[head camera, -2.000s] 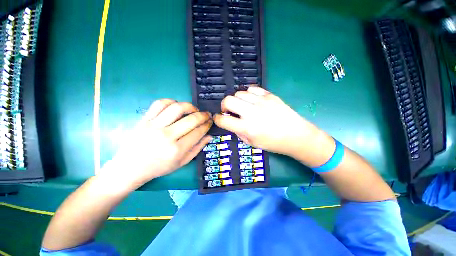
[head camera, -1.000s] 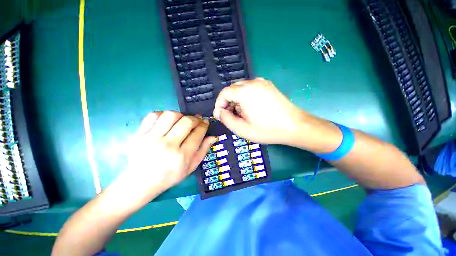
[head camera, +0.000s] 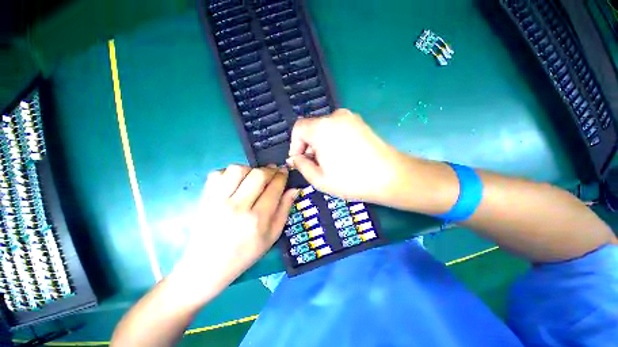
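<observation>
The slotted black working tray (head camera: 272, 95) lies in front of me, tilted slightly. Dark glossy parts (head camera: 263, 127) fill two columns at its far end, and bright circuit boards (head camera: 311, 234) lie in two columns at its near end. My left hand (head camera: 244, 207) and my right hand (head camera: 345, 154) meet at the fingertips over the tray's middle. Their thumbs and index fingers pinch something tiny between them; the fingers hide most of it, so I cannot tell what it is. A blue band (head camera: 466, 192) is around my right wrist.
A cluster of boards (head camera: 434, 47) lies on the green mat at the upper right, with pale green scraps (head camera: 421, 113) nearer. A board supply tray (head camera: 68, 261) stands at far left, a black-part tray (head camera: 568, 74) at far right. Yellow tape (head camera: 127, 146) crosses the mat.
The view has shifted and turned, so the trays sit at a different slant. Both hands stay together over the tray's middle; my right hand's fingers have curled in more since the oldest frame.
</observation>
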